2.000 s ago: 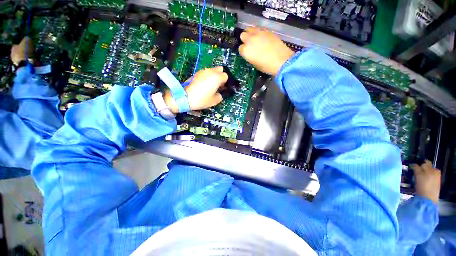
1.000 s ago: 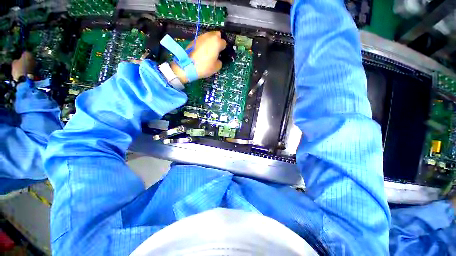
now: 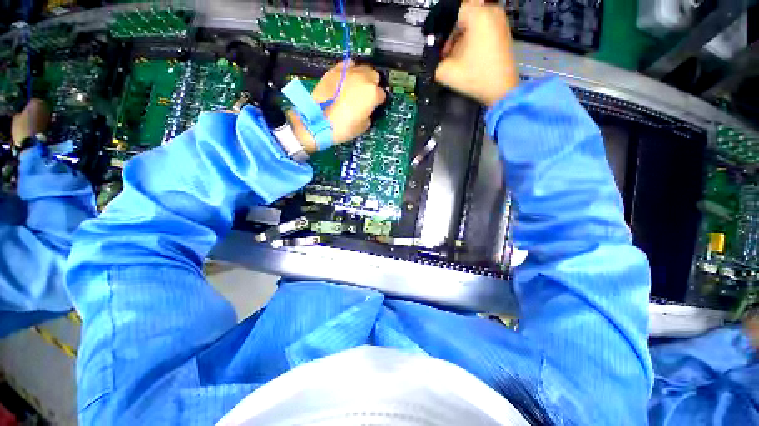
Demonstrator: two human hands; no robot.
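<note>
A green circuit board (image 3: 379, 162), crowded with small white and silver parts, lies in a black carrier (image 3: 423, 166) in front of me. My left hand (image 3: 354, 98), with a light blue wrist band (image 3: 308, 112), is curled over the board's upper part. Its fingertips look black; I cannot tell whether it holds anything. My right hand (image 3: 481, 56) is raised beyond the board's far right corner, fingers bent. Black shows at its fingertips (image 3: 441, 23); whether this is covering or components is unclear. Pale clamps (image 3: 329, 226) sit along the carrier's near edge.
More boards in carriers stand left (image 3: 171, 100) and right (image 3: 736, 208) on the conveyor rail (image 3: 374, 270). A narrow green strip (image 3: 316, 32) lies at the far edge. Bins of dark parts (image 3: 558, 21) are beyond the line. Another person's hand (image 3: 31, 121) is at far left.
My right hand has come back into view from the top edge, near the far rail. My left hand has shifted slightly right and down over the board.
</note>
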